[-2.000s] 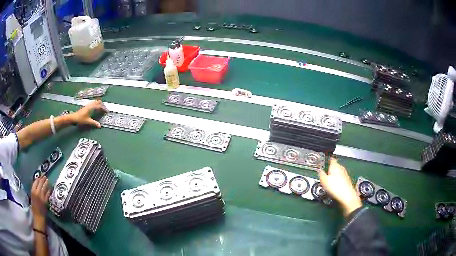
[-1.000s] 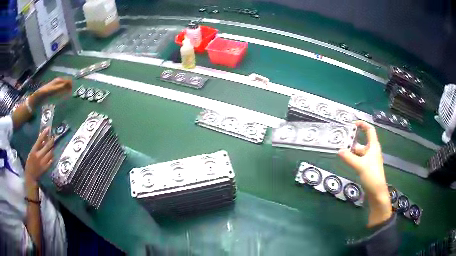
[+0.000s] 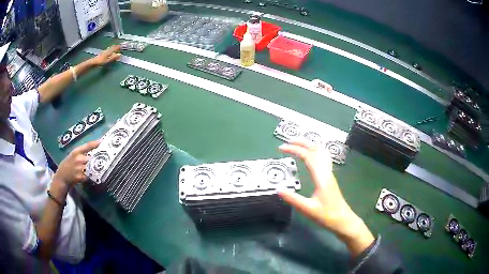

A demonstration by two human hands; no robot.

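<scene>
A plate stack (image 3: 238,179) stands near the front edge, its silver top plate showing three round seats. My right hand (image 3: 321,195) is at the stack's right end, thumb and fingers spread apart around the top plate's end, with no grip visible. My left hand is not in view. A silver three-ring plate (image 3: 311,140) lies behind my right hand, partly covered by its fingers. A second plate stack (image 3: 386,131) stands farther right. Two plates with black rings, one nearer (image 3: 405,212) and one at the far right (image 3: 461,235), lie on the green surface.
At left, a person's hand (image 3: 72,166) is on a leaning plate stack (image 3: 128,155); their other hand (image 3: 107,55) reaches a far plate. Red trays (image 3: 289,51), a yellowish bottle (image 3: 247,51) and a clear dimpled sheet (image 3: 187,33) are on the far side. Pale metal strips cross the bench.
My right hand has moved left from the far stack to the near stack and no longer holds a plate in the air. The view has shifted left. The neighbour's hands have moved.
</scene>
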